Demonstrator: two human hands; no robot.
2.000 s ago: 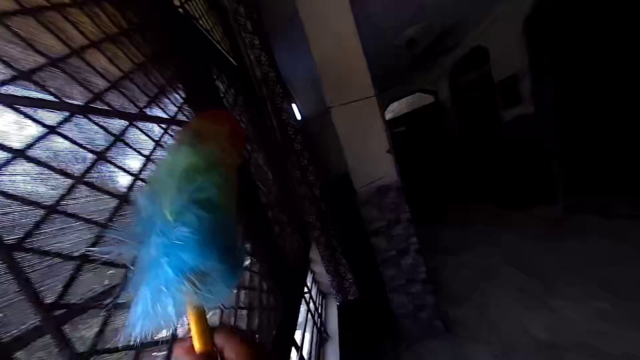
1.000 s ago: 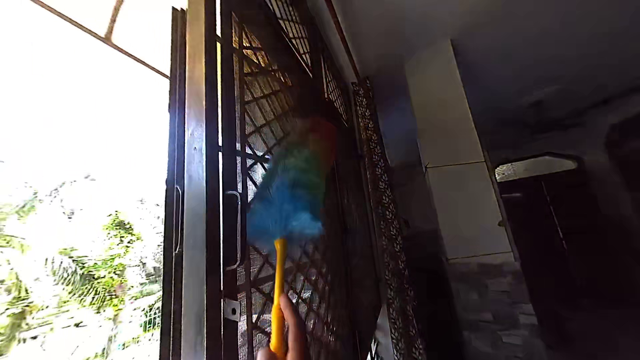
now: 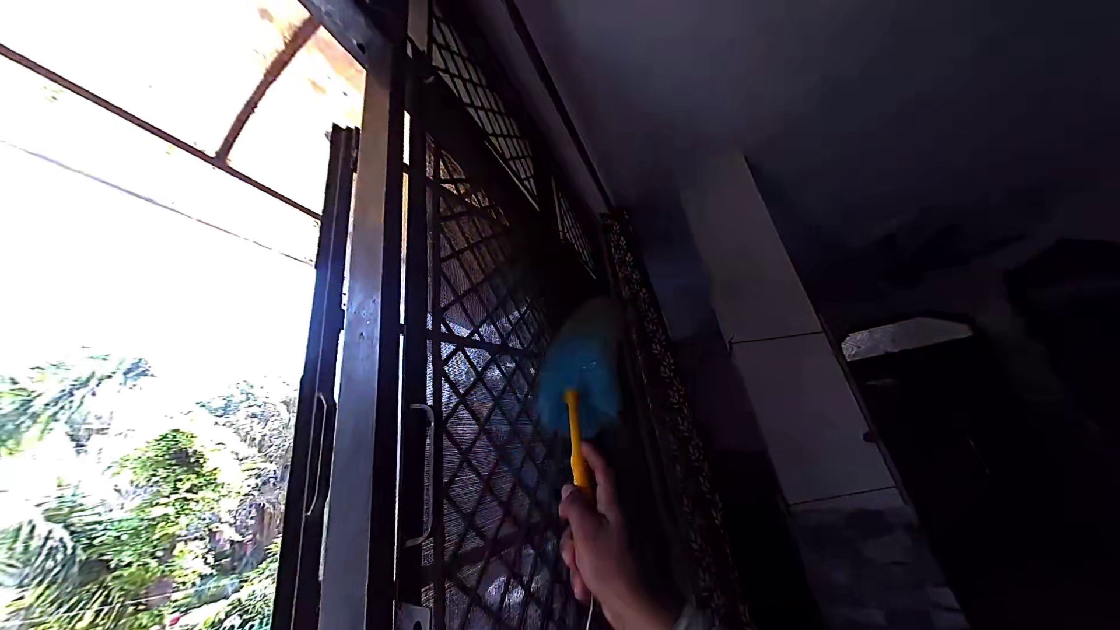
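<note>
My right hand [image 3: 599,547] is closed around the yellow handle [image 3: 576,442] of a feather-like duster, its forearm rising from the lower edge of the view. Blurred blue fibres [image 3: 579,372] fan out above the handle and fade into a dark upper end. The duster head is in front of or against the right part of a dark metal lattice door panel [image 3: 490,411]; whether it touches the bars cannot be told. My left hand is out of view.
Left of the lattice stand a metal frame post [image 3: 359,420] and a pull handle [image 3: 426,472]. A patterned curtain [image 3: 652,350] hangs right of the duster, beside a tiled pillar [image 3: 805,411]. Trees [image 3: 166,490] show outside.
The duster, held throughout, has moved from in front of the lattice's middle toward its right side, nearer the curtain. The view has swung left and up since the first frame.
</note>
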